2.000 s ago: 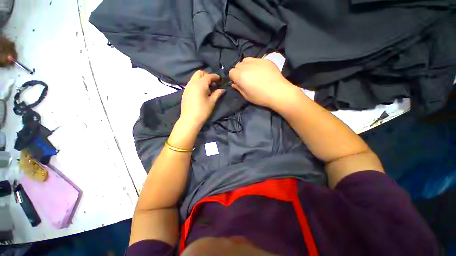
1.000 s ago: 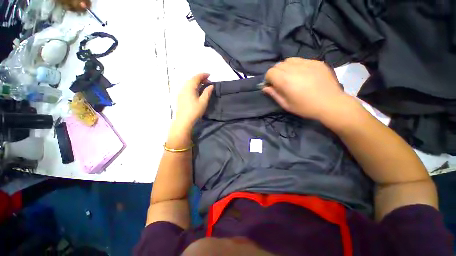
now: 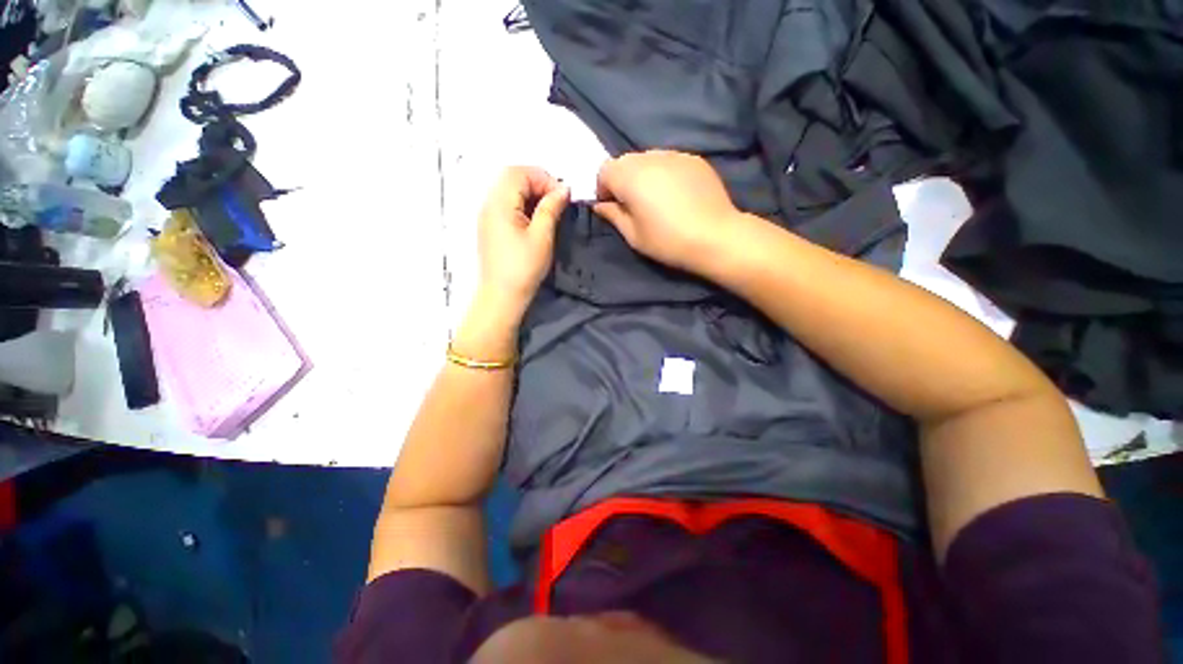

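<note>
A dark grey skirt (image 3: 727,428) lies inside out on the table edge, against my red apron. A small white care label (image 3: 677,375) shows on its lining. My left hand (image 3: 523,234) pinches the left end of the waistband (image 3: 636,266) between thumb and fingers. My right hand (image 3: 668,205) is closed at the waistband's upper edge, just right of my left fingertips. Whether it holds a tool is hidden. Dark cord loops (image 3: 749,336) lie on the lining below the band.
More dark skirts (image 3: 1077,169) are piled at the upper right on the white table (image 3: 376,260). At left lie a pink pad (image 3: 227,350) with a gold-yellow lump (image 3: 195,262), a black slab (image 3: 132,350), a black cord loop (image 3: 247,84) and plastic bottles (image 3: 97,158).
My right hand has moved left along the waistband, close to my left hand. The waistband's left end is now bunched between them. The view has shifted slightly.
</note>
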